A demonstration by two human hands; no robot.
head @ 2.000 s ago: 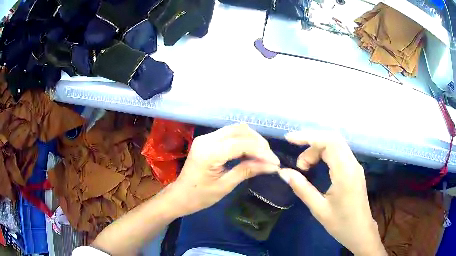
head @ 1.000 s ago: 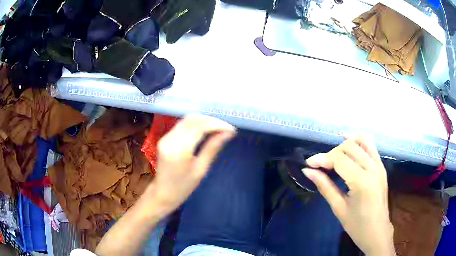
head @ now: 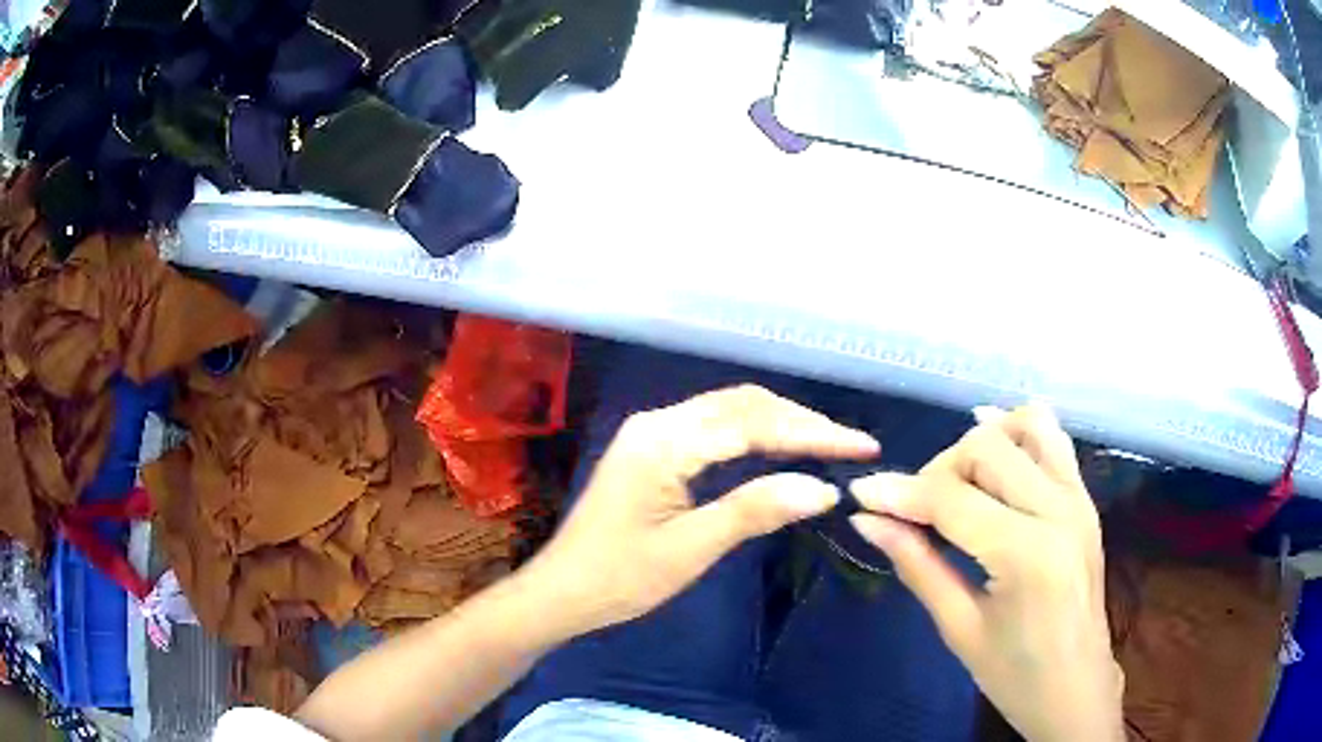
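Observation:
A dark pouch piece with a thin gold zip line hangs over my lap, mostly hidden behind my right hand. My right hand pinches its dark upper edge between thumb and fingers. My left hand is just left of it, thumb and forefinger apart, the thumb tip close to the right fingertips. Whether a thread lies between the fingertips is too small to tell.
Dark pouch pieces lie piled at the table's left. Brown cut pieces are stacked at the upper right, and more heap below the edge beside a red-orange bag. A red cord hangs at right.
My left hand has swung back right from over the red-orange bag to beside my right hand, its thumb and forefinger now apart. My right hand still pinches the piece and has shifted slightly left.

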